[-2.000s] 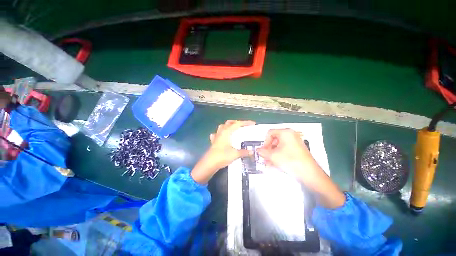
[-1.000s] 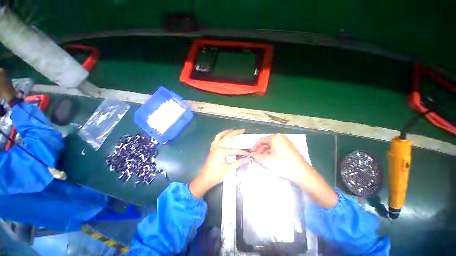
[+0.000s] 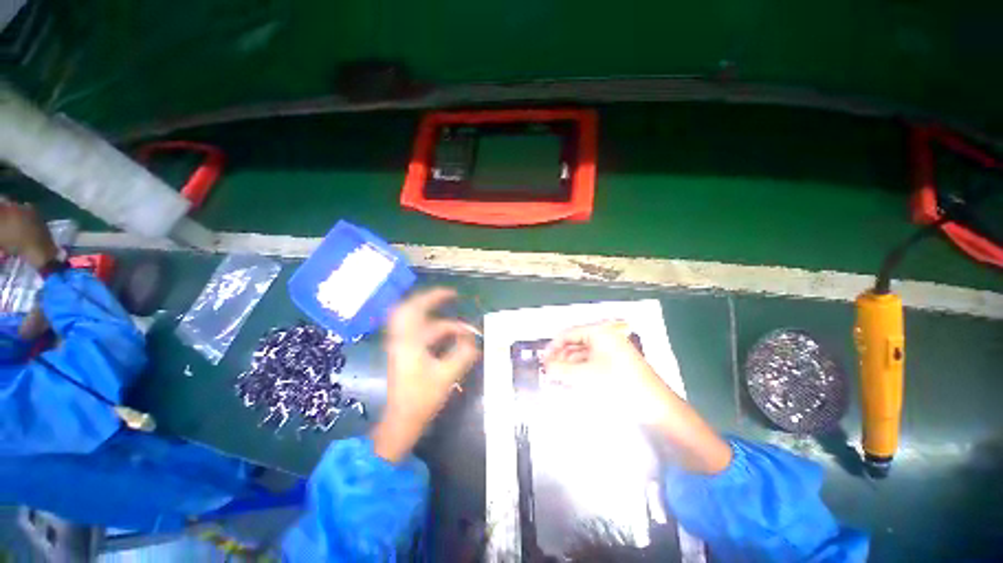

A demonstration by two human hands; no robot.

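The opened tablet lies in the white foam tray, its large silver area glaring. My right hand is over the circuit area at the tablet's far end, fingers bent together; what is under the fingertips is hidden. My left hand is blurred in the air left of the tray, thumb and fingers curled towards each other. A small pale bit shows near its fingertips, but I cannot tell whether it is held.
A dark pile of small parts, a blue bin and a plastic bag lie left. A screw dish and yellow screwdriver are right. A red tray is beyond the rail. A person's blue sleeve shows far left.
My left hand has moved off the tablet to the left, towards the bin and pile. My right hand stays at the tablet's far end. The view has shifted slightly.
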